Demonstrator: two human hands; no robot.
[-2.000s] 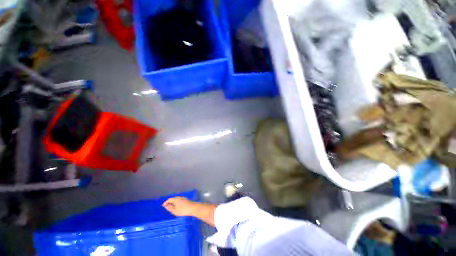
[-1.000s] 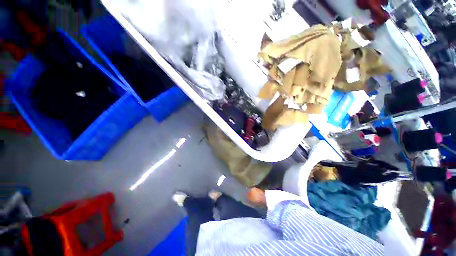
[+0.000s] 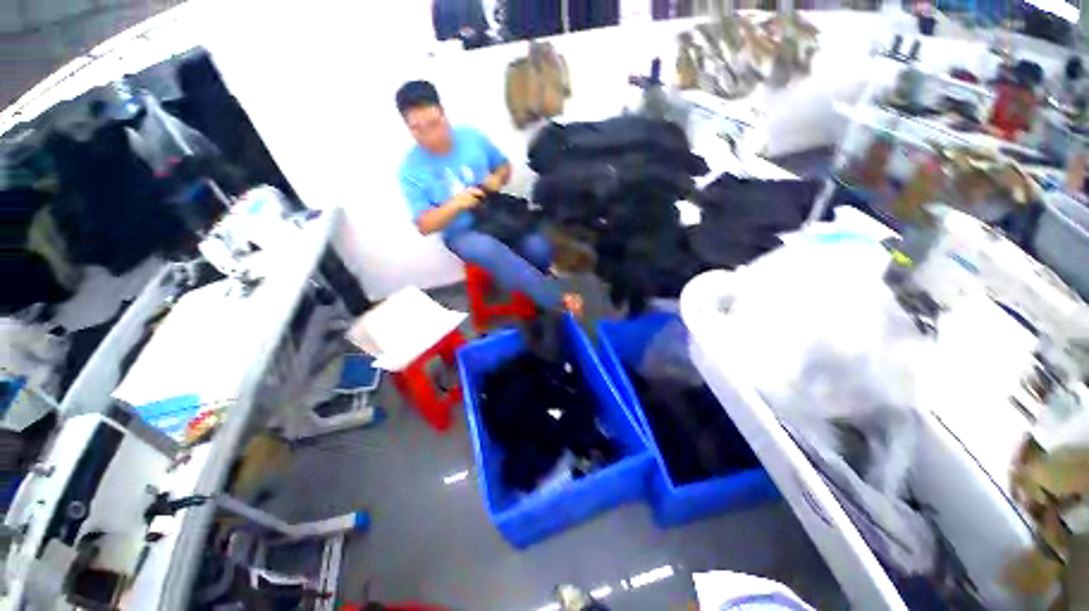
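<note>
Neither my left hand nor my right hand is in view. Part of a white sleeve shows at the bottom edge. In front of me a blue crate point(image 3: 571, 507) stands on the floor, with black garments point(image 3: 525, 412) inside. A second blue crate point(image 3: 717, 499) stands against its right side and holds dark cloth and some whitish plastic.
A white trough point(image 3: 776, 448) with clear plastic point(image 3: 836, 346) runs along the right. A seated person point(image 3: 454, 179) in a blue shirt handles dark cloth behind the crates. A red stool point(image 3: 420, 388) with pale sheets stands left of the crates. Sewing tables point(image 3: 215, 346) line the left.
The view has swung up and away, so the crates now lie mid-frame and the seated person shows. The hand seen earlier is out of the picture.
</note>
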